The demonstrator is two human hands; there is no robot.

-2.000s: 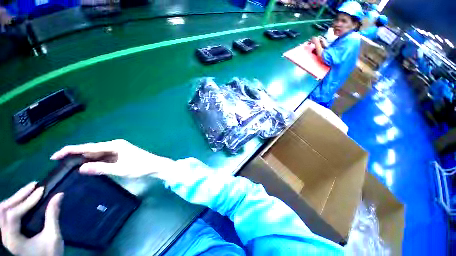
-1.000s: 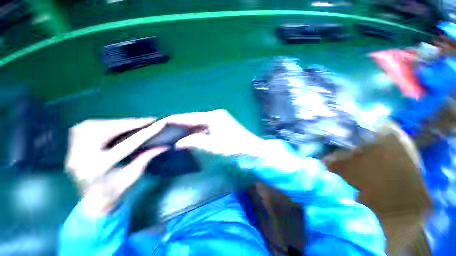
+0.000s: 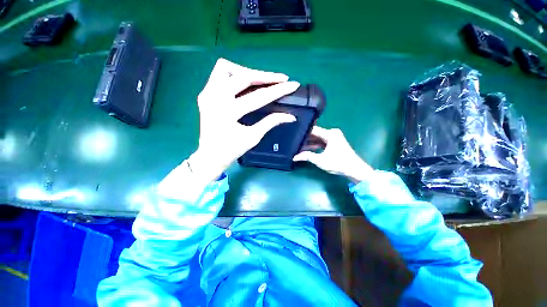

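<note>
A dark handheld device (image 3: 276, 141) with its plain back and small white label towards me is held tilted just above or on the green bench (image 3: 198, 198). A thick black rim, like a protective sleeve (image 3: 309, 99), shows at its upper right corner. My left hand (image 3: 231, 114) grips its upper left part, fingers over the top edge and thumb on the back. My right hand (image 3: 336, 153) holds its right edge, some fingers hidden behind it. Whether the sleeve is fully around the device I cannot tell.
Unsleeved devices (image 3: 132, 75) stand on edge at the left. A sleeved device (image 3: 274, 15) lies at the top centre, with others at the far left and far right. Bagged sleeves (image 3: 450, 132) lie at the right. A blue bin (image 3: 72, 261) and a brown carton (image 3: 510, 252) are below the bench edge.
The view has swung left and down. The hands still hold the device; its back now shows, and my right hand has moved from its top to its right edge.
</note>
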